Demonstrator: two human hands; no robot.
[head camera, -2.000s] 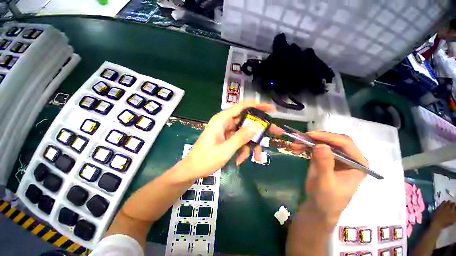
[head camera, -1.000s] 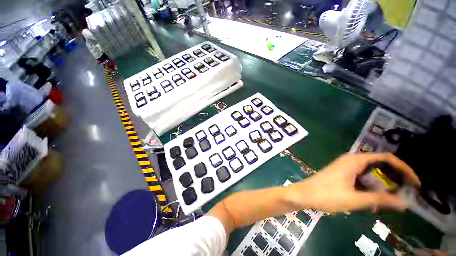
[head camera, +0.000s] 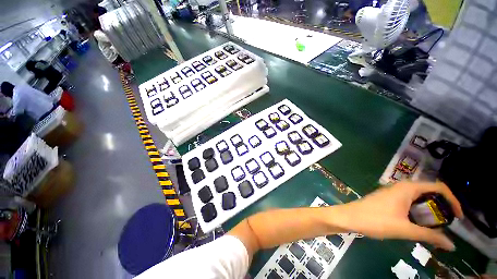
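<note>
My left hand (head camera: 395, 215) is at the right side of the view, its fingers around an open black watch case (head camera: 430, 210). A yellow strip and a silver-grey area show inside the case. My right hand is not in view, and no tweezers show. A white blister tray (head camera: 217, 173) lies left of my hand with rows of watch cases, some open with pale insides, some all black. A white die-cut sheet (head camera: 283, 254) with dark square openings lies under my left forearm, which hides part of it.
Stacked white trays (head camera: 204, 106) stand behind the blister tray. A black tangled bundle (head camera: 477, 169) lies on another tray (head camera: 406, 143) at the right. White scraps (head camera: 404, 269) lie near my hand. A fan (head camera: 376, 24) stands at the back, a blue stool (head camera: 147, 237) at the lower left. People are at the far left.
The view has swung left since the oldest frame, and my right hand with the tweezers has left the picture. My left hand still holds the case, now at the right.
</note>
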